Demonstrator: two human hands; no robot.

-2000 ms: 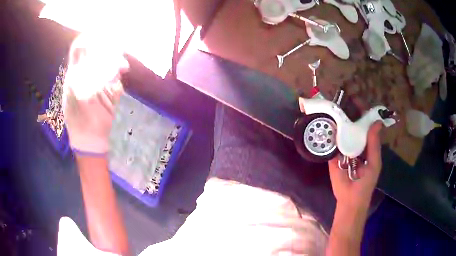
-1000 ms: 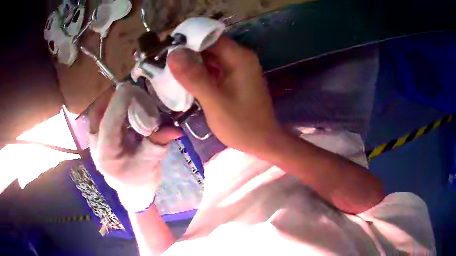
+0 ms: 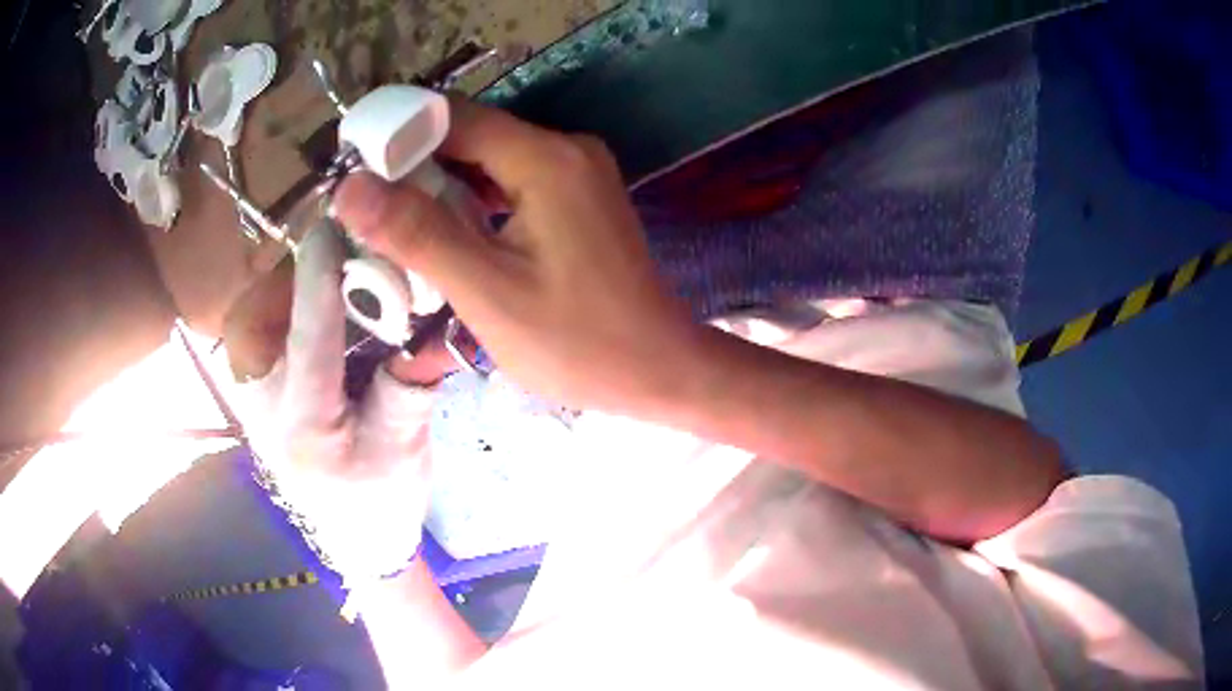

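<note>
My left hand (image 3: 338, 405), in a white glove with a blue cuff, holds a white rounded body shell (image 3: 395, 313) with an oval opening. A thin metal rod (image 3: 249, 211) sticks out from it to the upper left. My right hand (image 3: 541, 257), bare, grips a white model body (image 3: 392, 124) from the right, thumb on the near side. Dark fittings show beside its white end piece. A bent wire loop (image 3: 464, 346) shows below. The parts are held close together; my fingers hide where they meet and most of the model body.
More white shells (image 3: 233, 92) with rods are heaped on the brown cardboard (image 3: 291, 41) at upper left. The dark green bench (image 3: 757, 81) lies behind. A blue bin (image 3: 500, 560) is below my hands. Glare covers the left. Yellow-black floor tape (image 3: 1128, 304) runs at right.
My two hands have drawn closer together with their parts. The model body's white end has moved left and slightly down. The shell has turned, and its oval opening now shows.
</note>
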